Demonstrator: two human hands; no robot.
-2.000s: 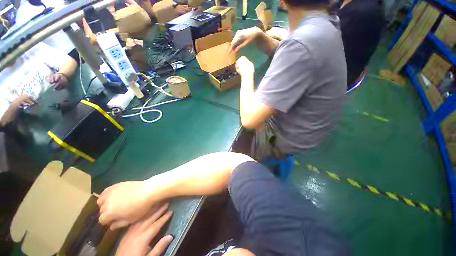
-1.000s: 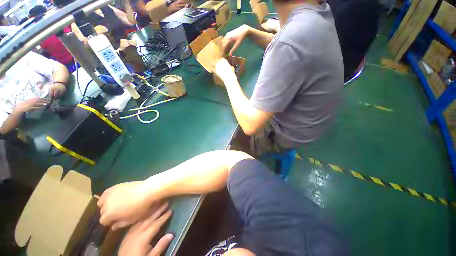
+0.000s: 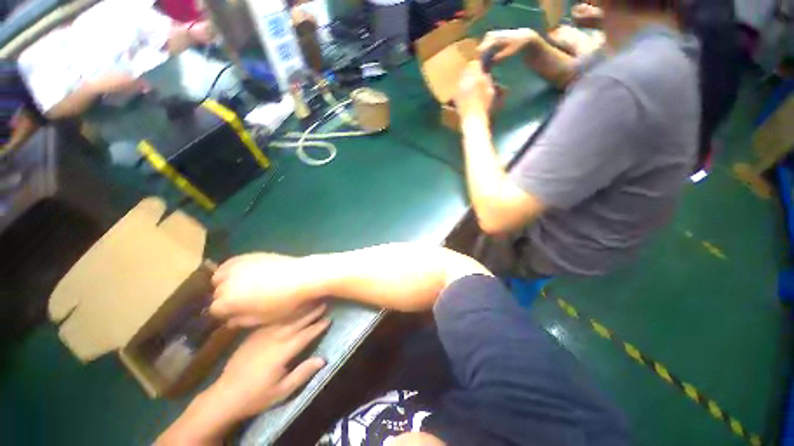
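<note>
A small brown carton (image 3: 165,348) stands on the green bench at the lower left, its lid with rounded flaps open. Inside are dark contents and a small greyish shiny patch (image 3: 177,355). My right hand (image 3: 261,289) reaches across from the right, fingers curled at the carton's right rim; whether they grip it is hidden. My left hand (image 3: 272,359) lies palm down just below it, fingers apart, beside the carton near the bench edge, and holds nothing visible. The picture is somewhat blurred.
A black device with yellow edges (image 3: 209,157) stands beyond the carton, with white cables (image 3: 318,144) and a brown tube-like piece (image 3: 371,110) to its right. A person in grey (image 3: 609,148) handles an open carton (image 3: 448,65). Another person's arm (image 3: 96,91) shows at upper left.
The view has shifted, so the bench items sit further right and the carton shows more fully. My hands keep their places by the carton. The neighbour's hands have moved onto their carton's lid.
</note>
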